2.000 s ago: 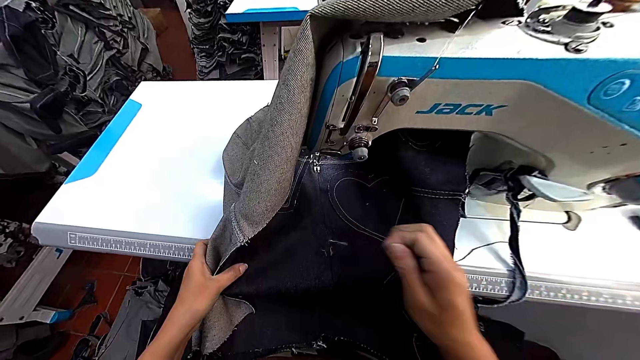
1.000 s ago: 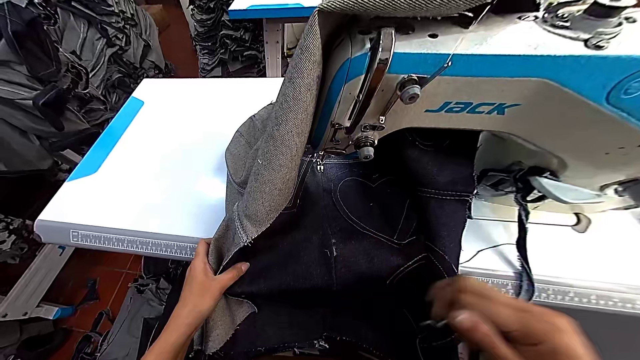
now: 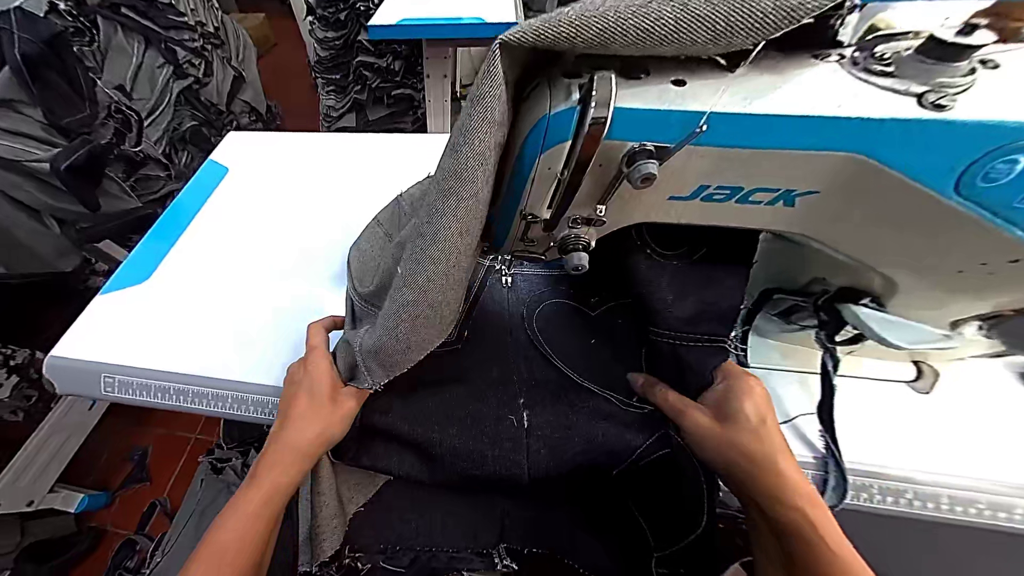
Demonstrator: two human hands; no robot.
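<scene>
Dark denim fabric (image 3: 480,416) with heart-shaped stitching lies under the head of a Jack sewing machine (image 3: 720,160). My left hand (image 3: 320,392) grips the fabric's folded grey edge, beside the left of the machine bed. At the fabric's right edge my right hand (image 3: 728,416) pinches the denim, thumb on top near the heart outline and the other fingers partly hidden. The presser foot (image 3: 505,270) rests at a seam near the top of the dark panel. A grey folded part of the denim (image 3: 448,232) rises over the machine head.
The white table (image 3: 272,240) has a ruler strip (image 3: 192,396) along its front edge. Black fabric strips (image 3: 828,400) hang from the machine's right side. Piles of grey and black garments (image 3: 136,144) stand at the left, with another stack (image 3: 368,80) behind.
My right hand, closed above the denim and then moved to the lower right, is now on the fabric's right edge. My left hand still holds the grey fold, a little higher.
</scene>
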